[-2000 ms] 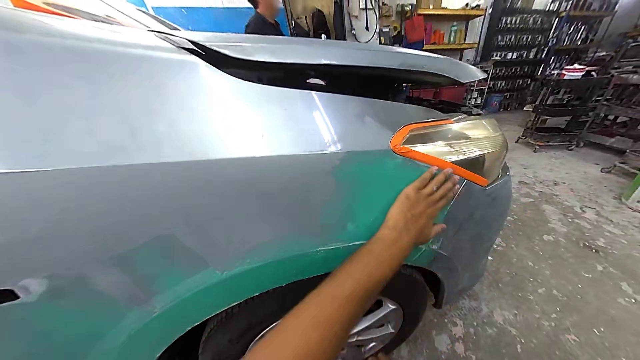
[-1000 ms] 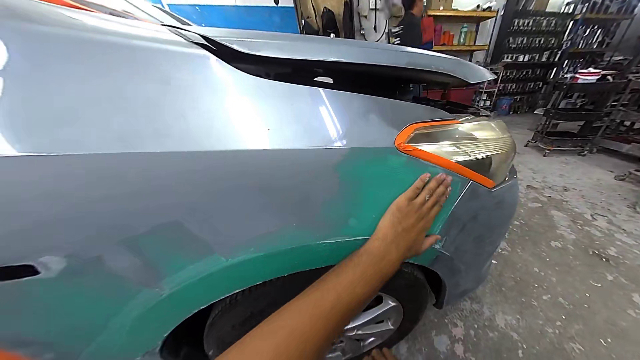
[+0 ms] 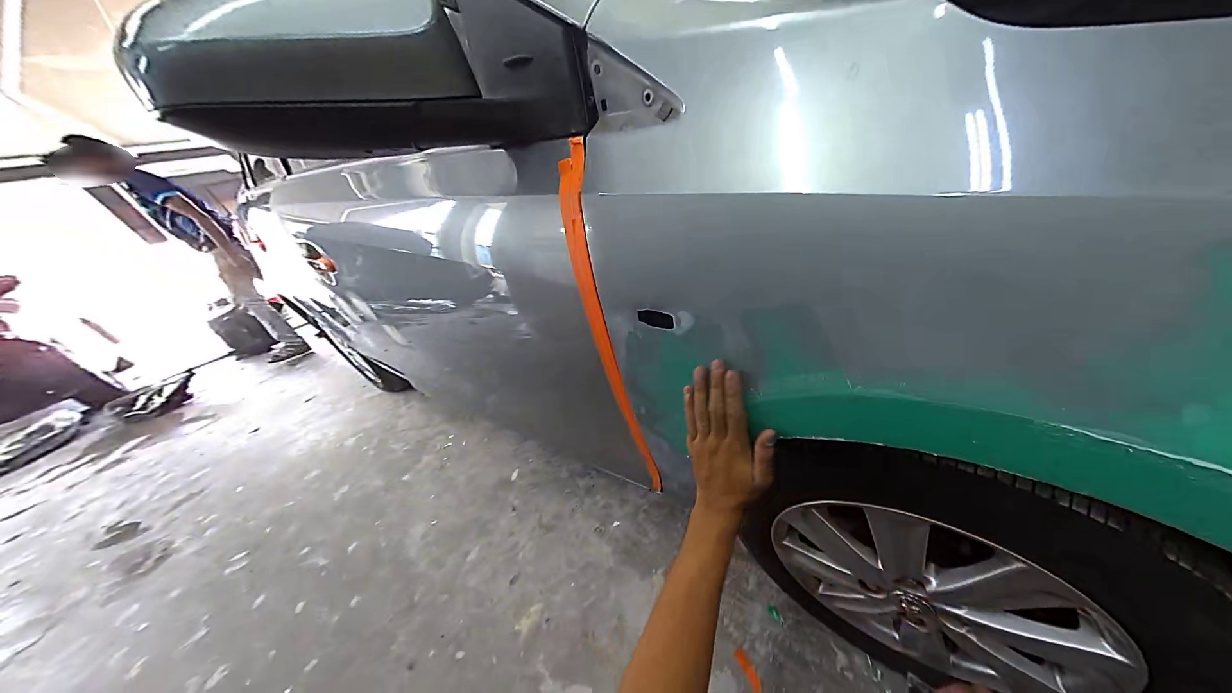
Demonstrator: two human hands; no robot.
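My left hand lies flat on the lower front fender of a grey car, just left of the wheel arch. Its fingers point up, its thumb is spread, and it holds nothing. Green patches show along the arch and around the hand. Left of the hand, orange masking tape runs down the seam between fender and front door. A small dark slot sits above the hand. Only a bit of my right hand shows at the bottom edge, below the wheel; its grip is hidden.
The side mirror juts out at the upper left. Another person stands beside the car's rear. Dark parts lie on the concrete floor at the left. A scrap of orange tape is near my forearm.
My left hand has moved from the fender just below the taped headlight to the fender's door-side end, behind the wheel arch. The view has swung left along the car.
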